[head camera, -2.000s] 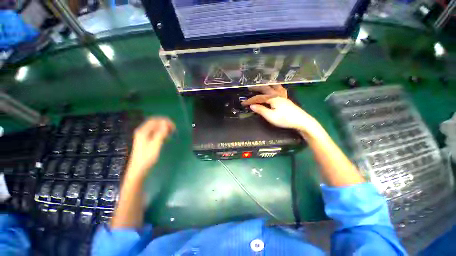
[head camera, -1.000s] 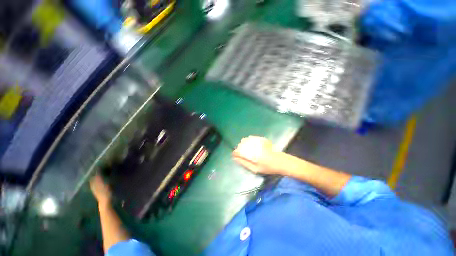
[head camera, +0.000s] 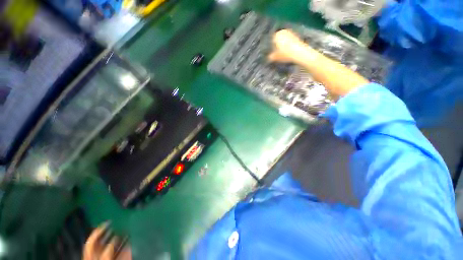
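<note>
My right hand (head camera: 285, 46) is over the clear tray (head camera: 238, 57) of small shiny parts at the upper right. Its fingertips are blurred and hidden, so I cannot tell what they hold. My left hand (head camera: 105, 245) is at the bottom left edge, cut off and blurred, close to a black tray (head camera: 75, 231). A dark thing seems to lie at its fingers, but I cannot make it out. The black fixture machine (head camera: 152, 157) stands between the hands, with red lit digits on its front. Its metallic nest (head camera: 152, 129) shows on top.
The clear guard (head camera: 94, 119) stands over the machine's far side. A black cable (head camera: 238, 156) runs from the machine towards me. Small black modules (head camera: 197, 59) stand on the green bench (head camera: 228, 109). A person's blue sleeve (head camera: 421, 66) and a white fan (head camera: 345, 14) are beyond the clear tray.
The view has swung towards the right. My right hand has moved from the machine out over the clear tray. My left hand has moved from beside the machine to the bottom left.
</note>
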